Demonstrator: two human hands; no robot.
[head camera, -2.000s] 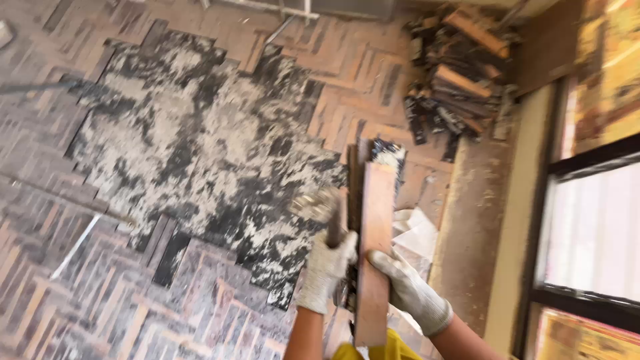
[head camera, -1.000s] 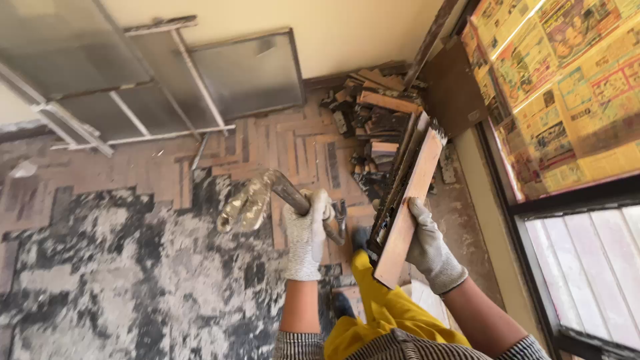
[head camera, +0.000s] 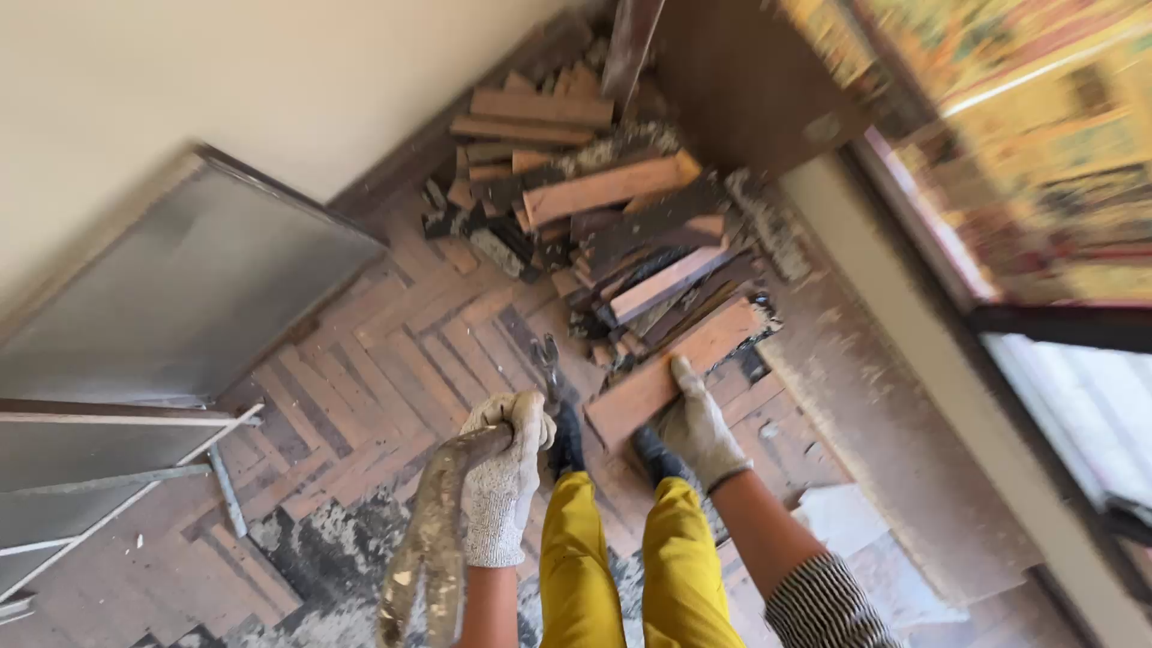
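My left hand (head camera: 508, 472), in a pale work glove, is closed around a worn metal pry bar (head camera: 432, 531). The bar's bent, forked end hangs low and close to the camera; its other end points up past my fist. My right hand (head camera: 702, 427), gloved too, grips wooden parquet strips (head camera: 675, 373) with black residue on their undersides. Their far end is at the near side of a heap of loose parquet strips (head camera: 607, 189); whether they touch it I cannot tell. The fingers under the strips are hidden.
Herringbone parquet (head camera: 387, 387) covers the floor, with a bare blackened patch (head camera: 333, 549) at lower left. Framed panels (head camera: 198, 270) lean on the left wall. A brown board (head camera: 738, 81) stands behind the heap. At right are a window frame (head camera: 1062, 319) and white sheets (head camera: 882, 549).
The view has swung toward the heap in the corner, which appears much nearer. My right hand has brought its strips to the heap's near side. My left hand keeps hold of the pry bar.
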